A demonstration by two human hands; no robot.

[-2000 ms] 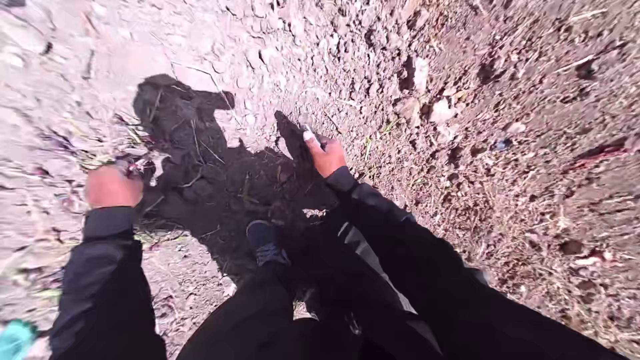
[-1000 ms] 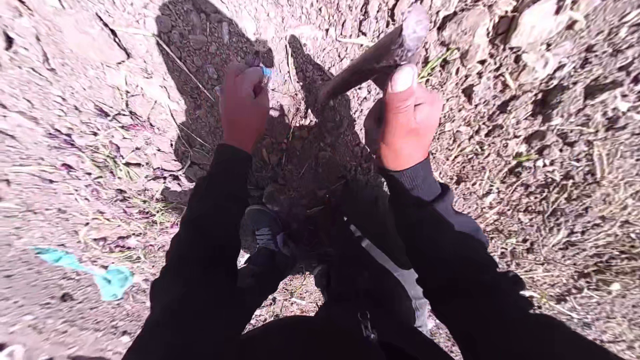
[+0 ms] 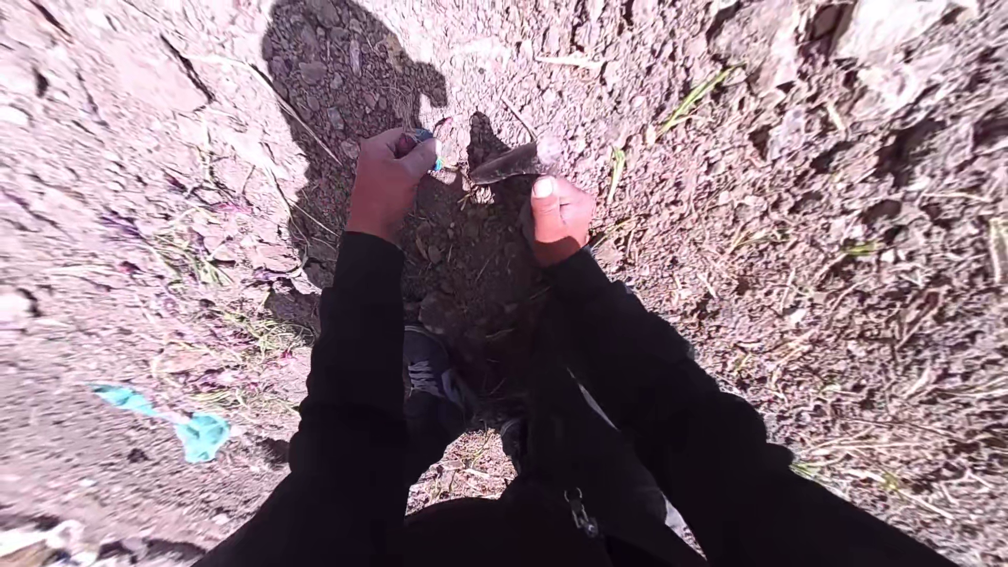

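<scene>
My left hand (image 3: 391, 175) is closed around a small blue object (image 3: 429, 148), which pokes out between thumb and fingers; its kind cannot be told. Just to the right, my right hand (image 3: 561, 211) grips a tool with a dark metal blade (image 3: 508, 163), its thumb on top. The blade lies low over the soil and points left toward the other hand. Most of the tool's handle is hidden by my fist. Shaded loose soil (image 3: 465, 236) lies between my hands.
A turquoise cloth or plastic scrap (image 3: 202, 435) lies at the lower left. My shoe (image 3: 429, 366) stands below my left hand. Green blades of grass (image 3: 693, 102) and large clods (image 3: 898, 31) are at the upper right. Dry straw covers the right side.
The tool's blade, raised and large in view one second ago, is now lower, near the soil. My left hand stays closed on the blue object. Two seconds ago my hands were farther apart.
</scene>
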